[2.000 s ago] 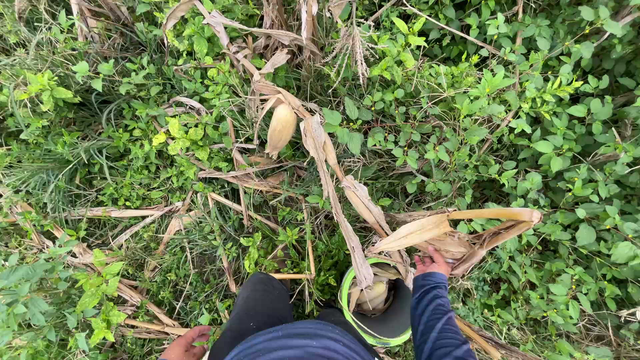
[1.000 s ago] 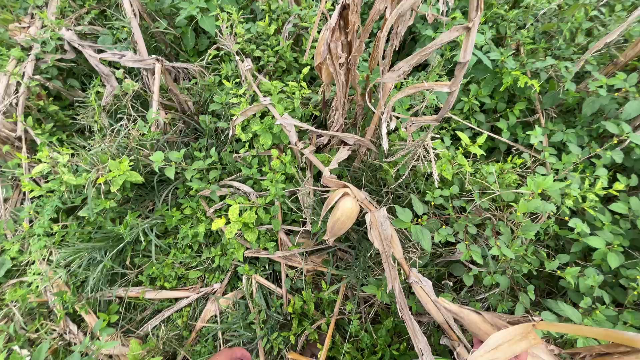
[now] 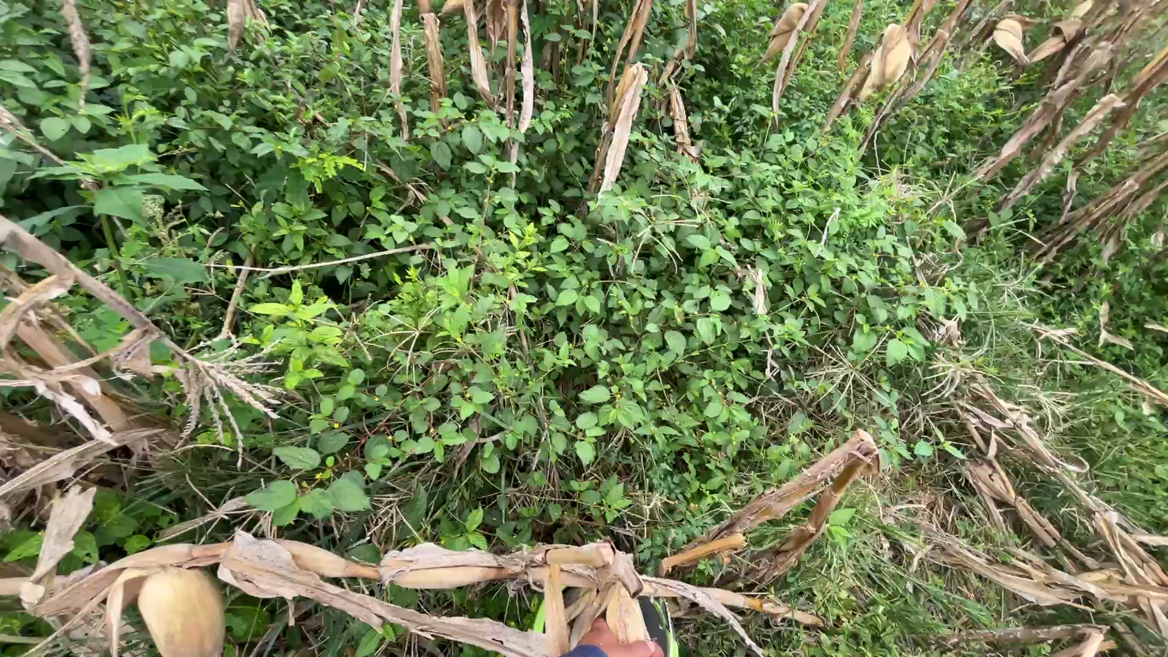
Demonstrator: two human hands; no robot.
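At the bottom edge of the head view my right hand [image 3: 620, 642] shows only in part, fingers against dry husk leaves [image 3: 584, 602] on a fallen dry maize stalk [image 3: 338, 564]. Whether it grips them cannot be told. Just behind it a green-rimmed dark container [image 3: 671, 630] is partly visible. An ear of maize in its dry husk [image 3: 181, 613] hangs from the same stalk at the lower left. My left hand is out of view.
Dense green weeds [image 3: 584, 365] cover the middle. Broken dry stalks [image 3: 794, 511] stick up at the lower right. More dry maize plants stand along the top and upper right [image 3: 1077, 119], and a dry tassel [image 3: 219, 379] leans in from the left.
The view has swung far to the right. My left hand, in view at the lower left two seconds ago, is now out of view.
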